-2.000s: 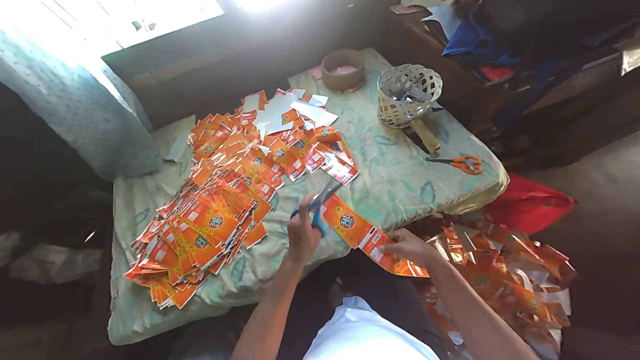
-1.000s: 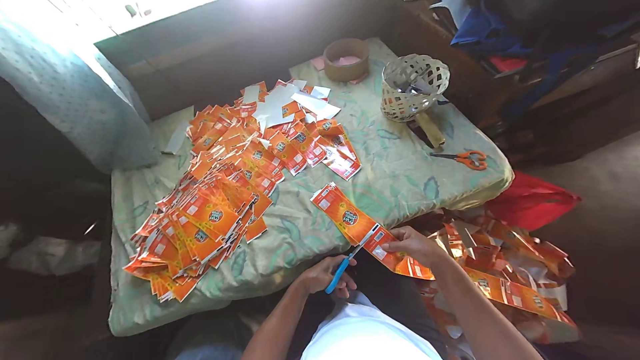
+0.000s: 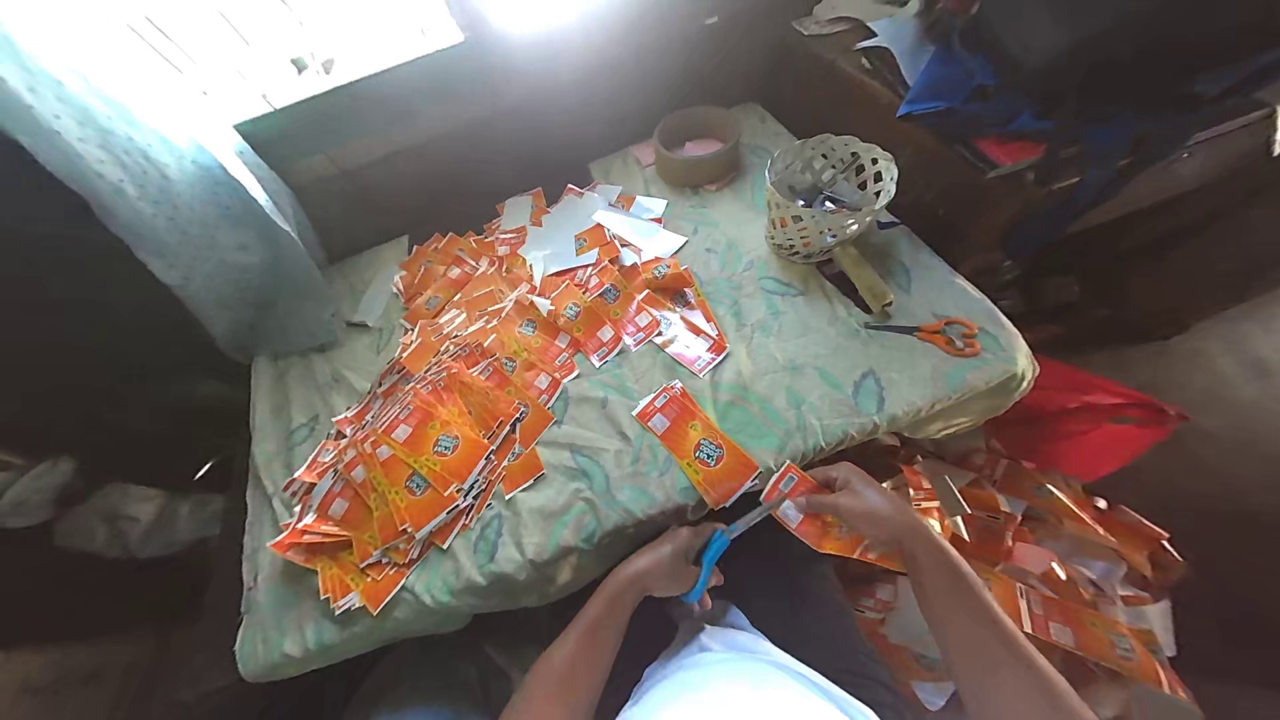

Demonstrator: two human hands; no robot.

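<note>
My left hand [image 3: 672, 562] grips blue-handled scissors [image 3: 711, 563], whose blades point up and right to the end of an orange printed strip [image 3: 822, 530]. That end is pinched in my right hand [image 3: 862, 505], and the strip runs down to the right. A small stack of cut orange packets [image 3: 697, 445] lies at the table's near edge, just above the blades. To its left a large heap of orange packets [image 3: 440, 430] spreads over the cloth-covered table [image 3: 620, 470], with white paper pieces [image 3: 565, 235] on its far end.
Orange-handled scissors [image 3: 945, 337] lie at the table's right, near a woven basket [image 3: 830, 200] with small items inside. A roll of brown tape [image 3: 697, 147] stands at the far edge. More printed strips [image 3: 1080, 600] are piled below the right edge beside red cloth [image 3: 1080, 415]. A curtain [image 3: 200, 200] hangs at left.
The packet piece that was joined to the strip a second ago now lies separate on the table's near edge. The scissors' blades have moved off it to the strip's remaining end.
</note>
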